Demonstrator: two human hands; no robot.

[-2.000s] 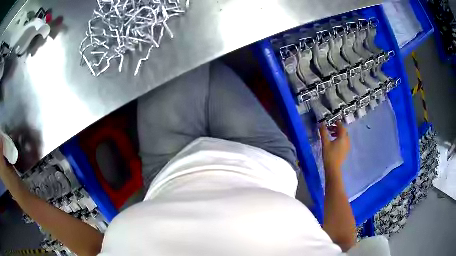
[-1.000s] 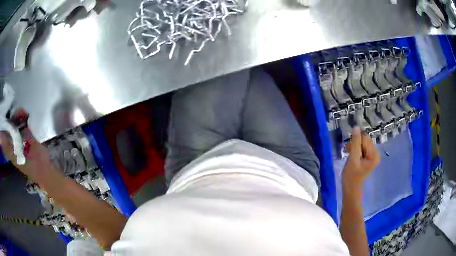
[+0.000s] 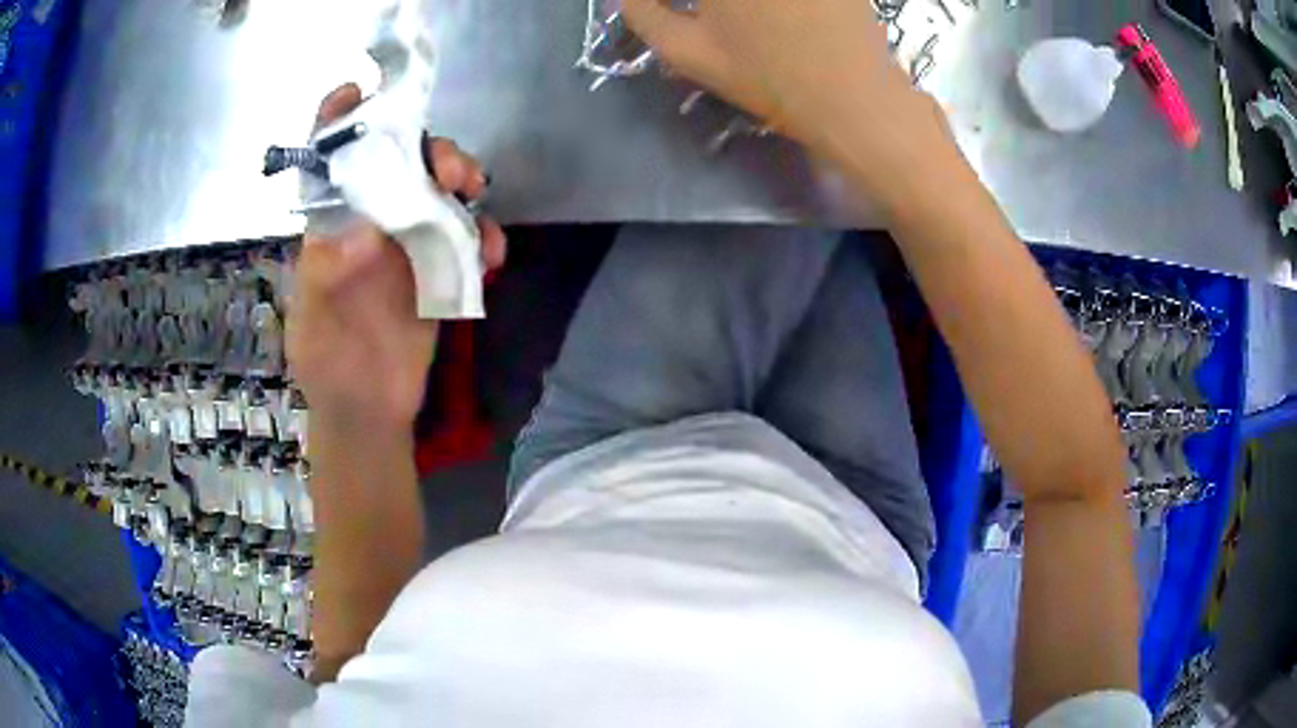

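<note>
My left hand (image 3: pixel 363 270) holds a silver-white lever body (image 3: pixel 403 178) at the bench's front edge. A black cross pin (image 3: pixel 342 138) sticks out of the lever, with a coil spring (image 3: pixel 289 161) at its left end. My right hand (image 3: pixel 768 50) is at the top of the view over the pile of loose wire bails (image 3: pixel 612 54). Its fingertips are partly cut off by the top edge, and whether they grip a bail cannot be told. The hand and forearm hide much of the pile.
A white squeeze bottle (image 3: pixel 1067 83), a pink-red tool (image 3: pixel 1159 86) and a thin white stick (image 3: pixel 1229 125) lie on the steel bench (image 3: pixel 569 171) at right. Rows of levers (image 3: pixel 214 427) hang at left. More rows (image 3: pixel 1159 384) lie in the blue bin (image 3: pixel 1209 555) at right.
My right hand has left the right bin and moved up to the bail pile. My left hand has come in from the far left with the lever. The view has shifted.
</note>
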